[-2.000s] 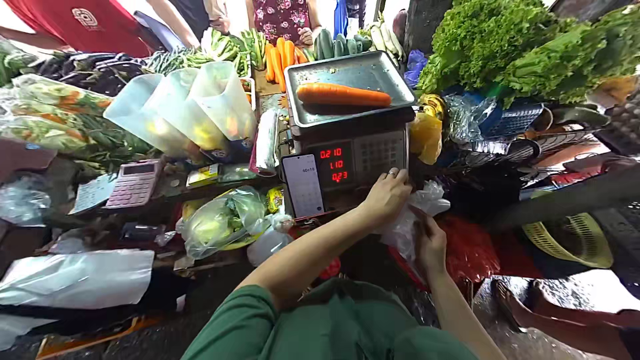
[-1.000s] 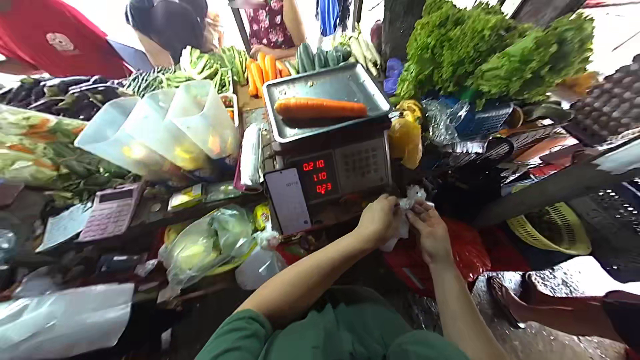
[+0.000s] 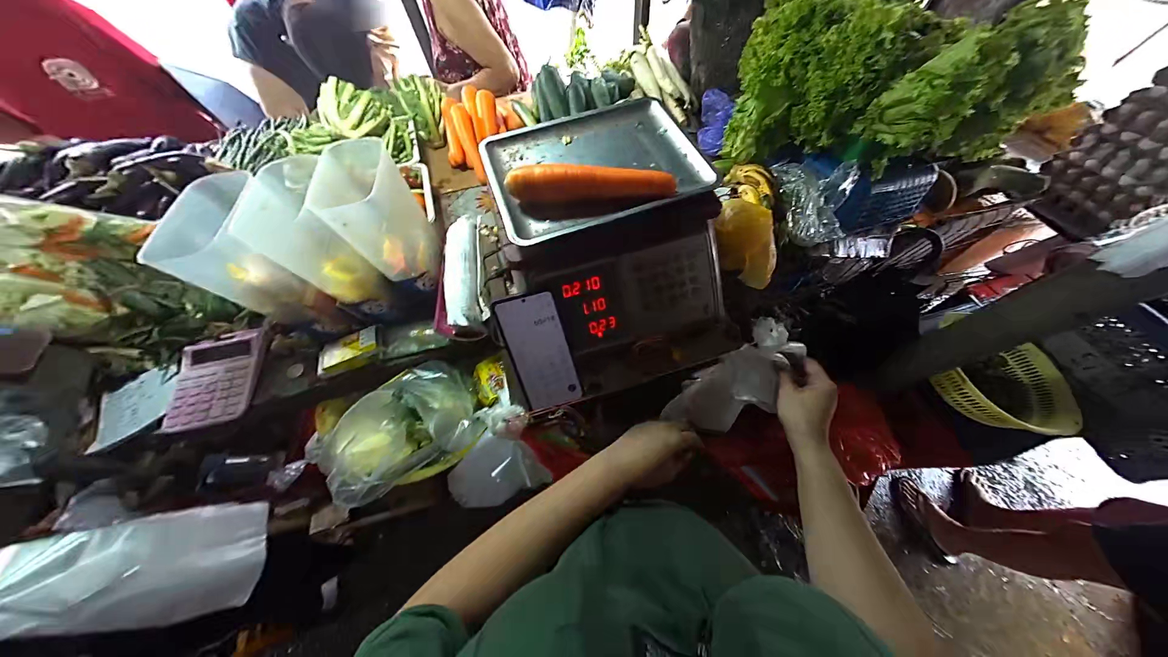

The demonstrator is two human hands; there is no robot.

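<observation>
A clear plastic bag (image 3: pixel 735 388) hangs between my hands, just in front of the scale. My right hand (image 3: pixel 807 401) grips its bunched upper end. At its lower left edge is my left hand (image 3: pixel 652 453), fingers curled, pinching the plastic. One carrot (image 3: pixel 589 182) lies across the metal tray (image 3: pixel 630 128) of the digital scale (image 3: pixel 671 274), whose red digits are lit. A smartphone (image 3: pixel 537 351) leans on the scale's front left. Under my right hand lies a red plastic bag (image 3: pixel 862 433).
Clear plastic holders (image 3: pixel 283 219) and a pink calculator (image 3: pixel 214 379) are at left, near a bagged vegetable (image 3: pixel 383 438). Carrots (image 3: pixel 468 123) and cucumbers (image 3: pixel 575 91) lie behind the scale; lettuce (image 3: pixel 858 73) rises at right. A yellow basket (image 3: pixel 1013 392) and another person's feet (image 3: pixel 922 520) are lower right.
My hands were close together on the plastic a second ago; now they are apart, the left one lower and toward my body, with the bag spread between them. The carrot stays on the tray.
</observation>
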